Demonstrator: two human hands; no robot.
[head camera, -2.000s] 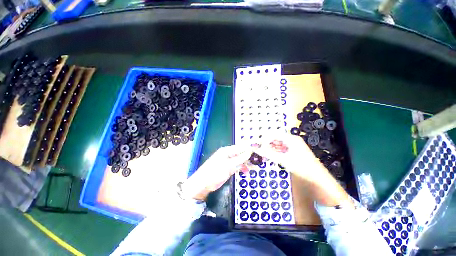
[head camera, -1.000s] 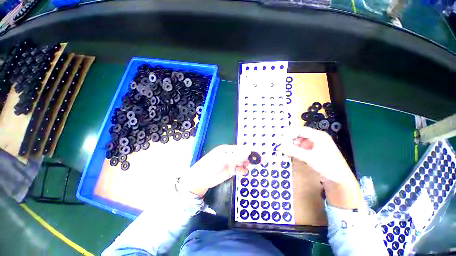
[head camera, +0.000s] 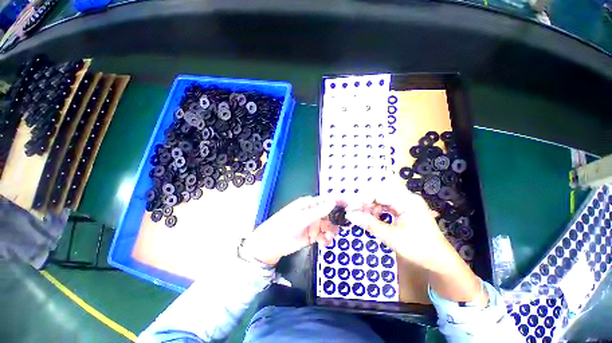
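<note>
My left hand (head camera: 292, 229) holds a black ring part (head camera: 337, 215) in its fingertips over the sticker sheet. My right hand (head camera: 402, 224) is beside it with fingertips bent close to the ring part; whether a sticker is in them is too blurred to tell. The sticker sheet (head camera: 359, 273) lies in the black tray (head camera: 484, 268), with rows of dark circles on its near part. Its far part shows small dots, under or as a white dotted layer (head camera: 355, 114). A heap of black rings (head camera: 436, 167) lies on the tray's right side.
A blue tray (head camera: 285, 127) with a large heap of black rings stands to the left. Boards of black parts (head camera: 84, 141) lie far left. Spare sticker sheets (head camera: 570, 248) are at far right, near a small clear bag (head camera: 502, 251). A dark strip runs across behind the trays.
My right hand has moved left and down from over the dotted part of the sheet, close to my left hand. My left hand still holds the ring part, now tilted and partly covered.
</note>
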